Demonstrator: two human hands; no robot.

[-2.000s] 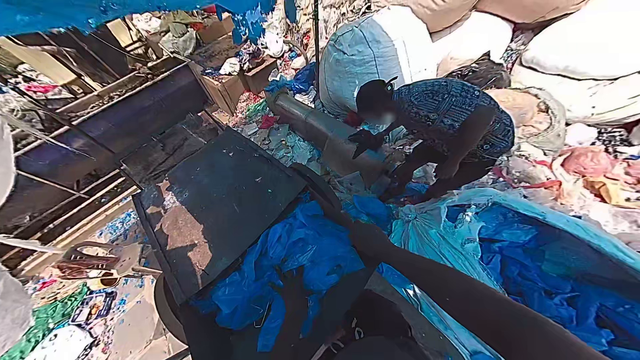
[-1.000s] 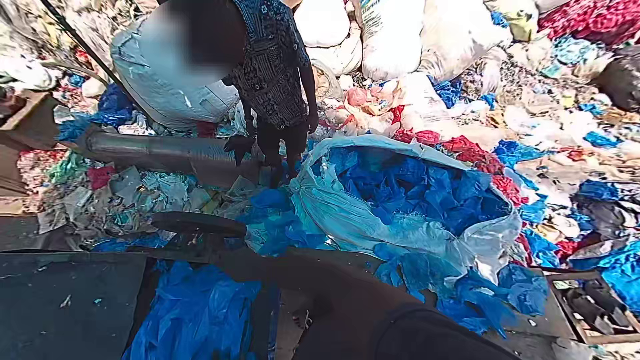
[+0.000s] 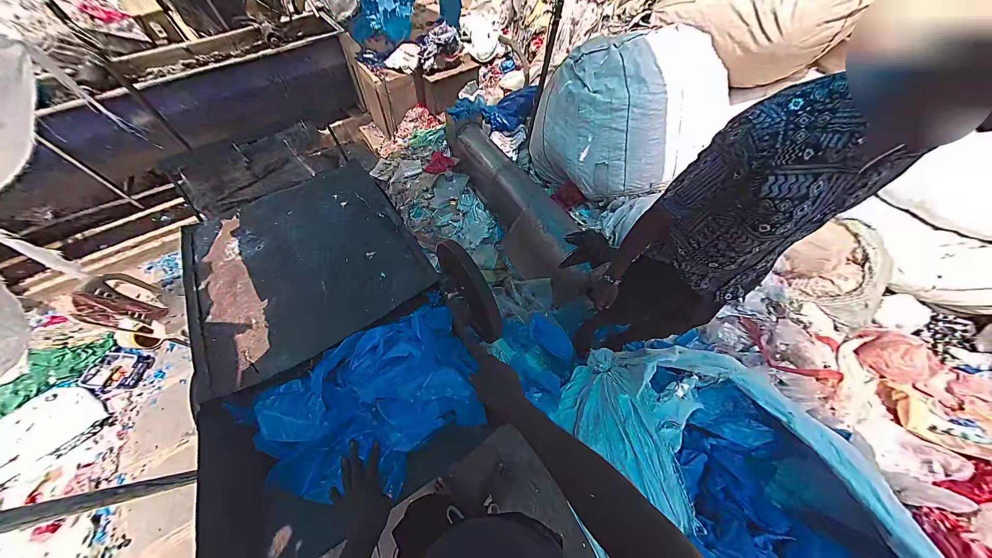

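Blue plastic film [image 3: 372, 387] lies in the feed tray of a dark metal machine [image 3: 310, 271]. My left hand [image 3: 360, 484] is at the near edge of the film, its fingers spread. On the tray's right side, my right hand [image 3: 492, 380] is beside the film and just below a dark round wheel [image 3: 470, 291]; its dark fingers blend into the background, so its grip is unclear. To the right stands a large translucent sack [image 3: 635, 434] with more blue film [image 3: 736, 457] inside.
A bending co-worker [image 3: 767, 186] is close on the right, hands near the sack's mouth. Behind are a metal cylinder [image 3: 519, 201] and a stuffed white sack [image 3: 628, 108]. Loose plastic scraps [image 3: 891, 395] cover the right side. A long bar [image 3: 93, 500] crosses the lower left.
The view swung right and then back left. The co-worker, upright one second ago, now bends toward the sack. My left hand, out of view one second ago, is visible again.
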